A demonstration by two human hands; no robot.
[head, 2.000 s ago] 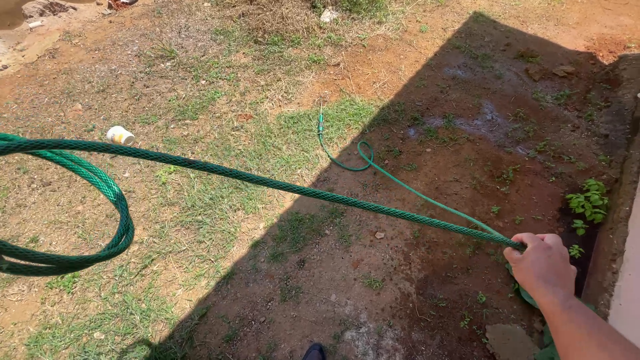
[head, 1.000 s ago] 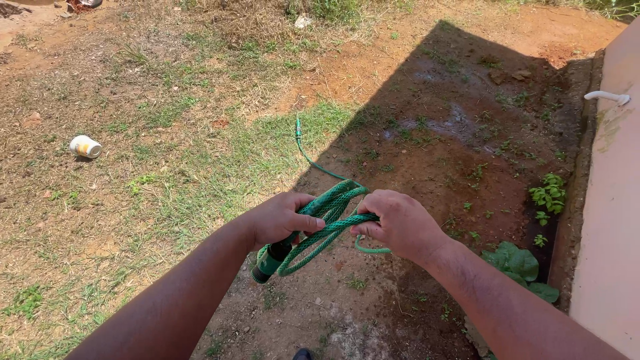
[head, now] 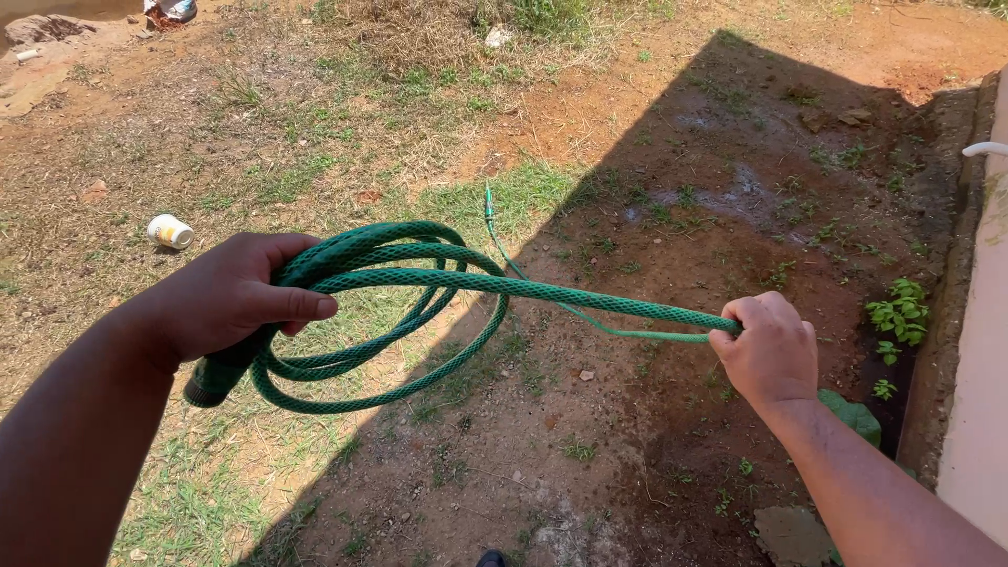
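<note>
My left hand (head: 244, 303) grips several loops of a green braided garden hose (head: 386, 276) at the left of centre. Below its palm sticks out a dark green fitting with a ribbed black end (head: 211, 384). From the loops a stretch of hose runs across to my right hand (head: 768, 346), which is closed around it. A further length of hose leads from near the right hand back over the ground to a green nozzle-like tip (head: 489, 203) lying on the grass. The fingers of my right hand hide part of the hose.
A white cup (head: 170, 232) lies on its side on the dry grass at left. Along the right runs a pink wall (head: 980, 378) with a white pipe (head: 984, 148). Leafy plants (head: 899, 311) grow at its base. A flat stone (head: 791, 535) lies at bottom right.
One second ago both hands were close together at the coil; now my right hand is well to the right with hose stretched between them. Two seconds ago only my right hand was in view.
</note>
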